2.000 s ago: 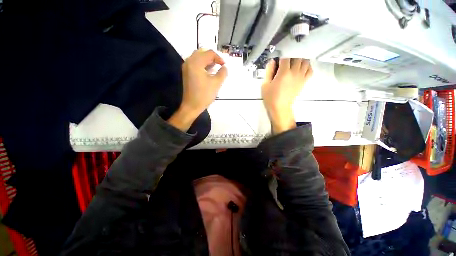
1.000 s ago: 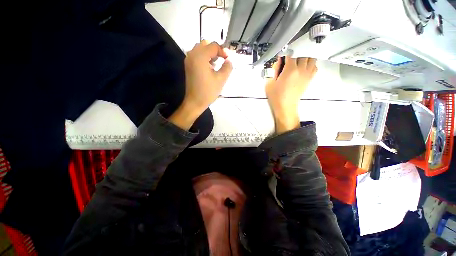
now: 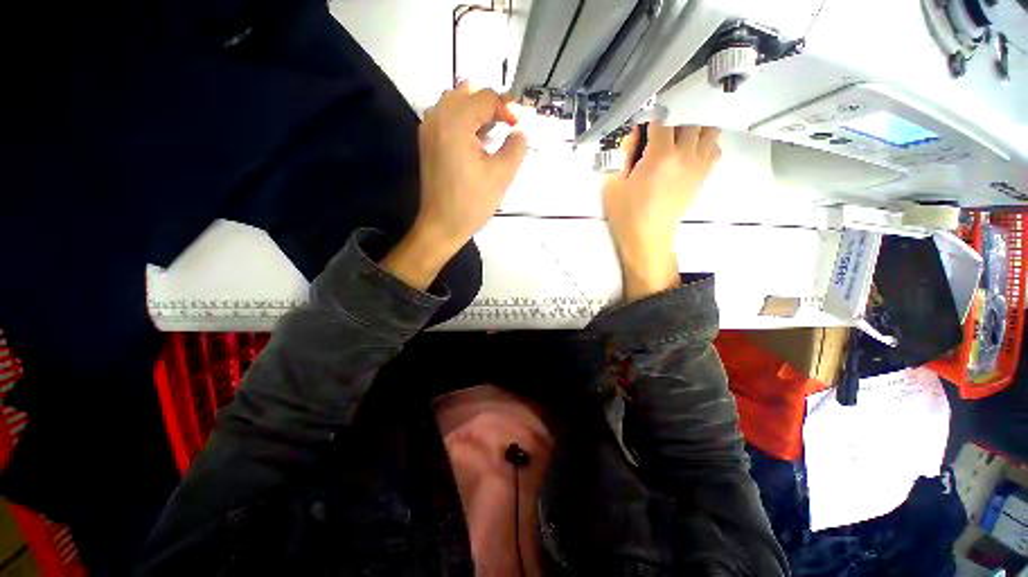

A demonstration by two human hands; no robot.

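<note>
The white sewing machine head [image 3: 778, 101] spans the upper right. Its presser foot and needle area [image 3: 549, 104] is small and partly washed out by bright light. My left hand [image 3: 460, 169] is just left of the needle area, thumb and forefinger curled towards each other; glare hides whether anything is between them. My right hand [image 3: 657, 192] is right of the needle area, palm down. A dark narrow thing [image 3: 641, 141] shows between its thumb and fingers; I cannot tell if it is held. Dark cloth [image 3: 226, 147] is heaped left, touching my left wrist area.
A printed ruler scale [image 3: 530, 307] runs along the front edge of the white table [image 3: 552, 254]. At right are a small white box [image 3: 852, 271], a black flat thing [image 3: 915, 299], a paper sheet [image 3: 877, 451] and an orange-red basket [image 3: 992, 327]. A red basket [image 3: 214, 378] is below left.
The view has shifted slightly, so the machine head appears further right. Both hands keep nearly the same pose, a little higher in the picture. The cloth heap looks almost unchanged.
</note>
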